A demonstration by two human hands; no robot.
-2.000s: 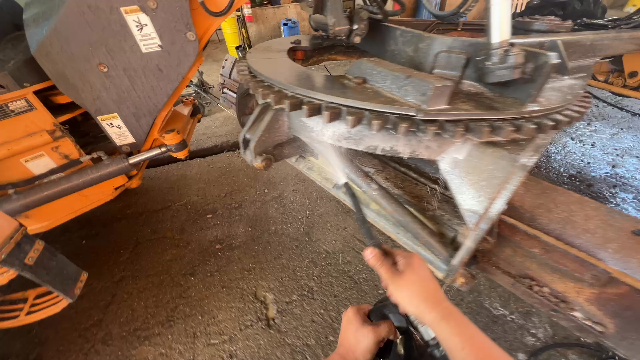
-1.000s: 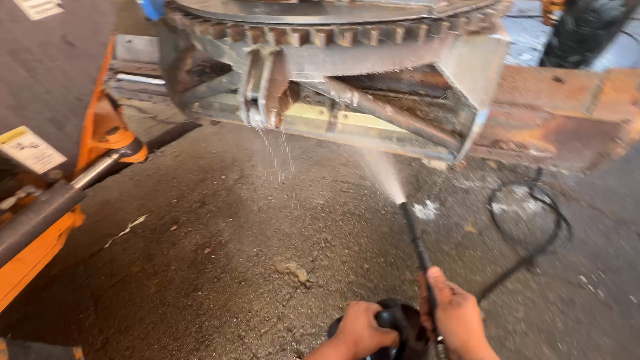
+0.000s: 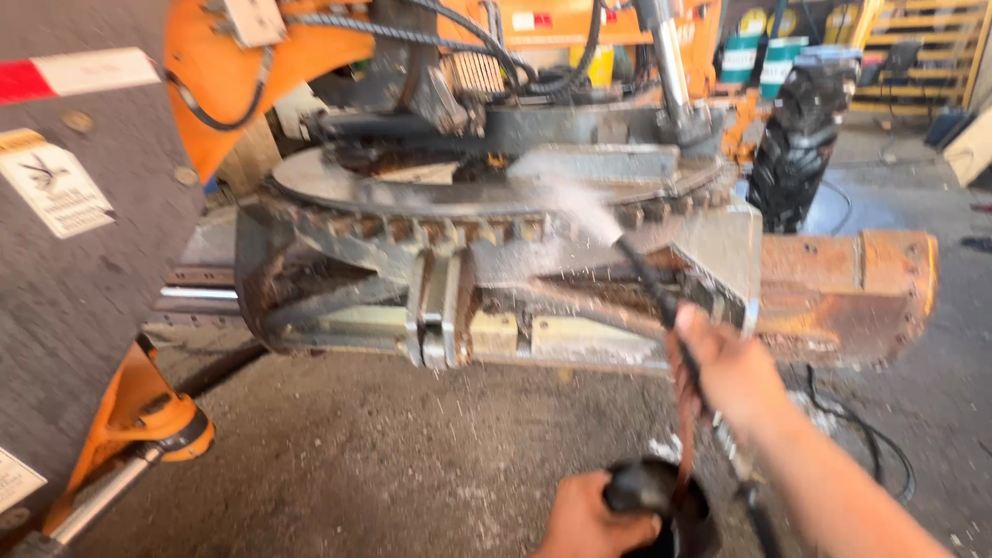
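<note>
My right hand (image 3: 725, 368) grips a black spray wand (image 3: 651, 279), which points up and to the left. White spray (image 3: 585, 209) leaves its tip and strikes the rim of a large toothed metal ring (image 3: 465, 205). Below and left of it, my left hand (image 3: 597, 515) holds a dark, rounded, open-topped container (image 3: 659, 484). A reddish-brown strip or tube (image 3: 686, 434) runs from near my right hand down to the container. The ring sits on a grey metal frame with a hinged bracket (image 3: 438, 310) at its front.
An orange machine with a dark panel (image 3: 85, 256) and a hydraulic cylinder (image 3: 101, 496) stands at left. A rusty curved blade (image 3: 849, 298) extends right behind the frame. A black hose (image 3: 891, 449) lies on the wet floor. A large tyre (image 3: 798, 147) and drums (image 3: 740, 56) stand behind.
The wand now points higher, and its spray lands on the toothed ring instead of passing below the frame. The view has tilted up. Both hands keep their holds.
</note>
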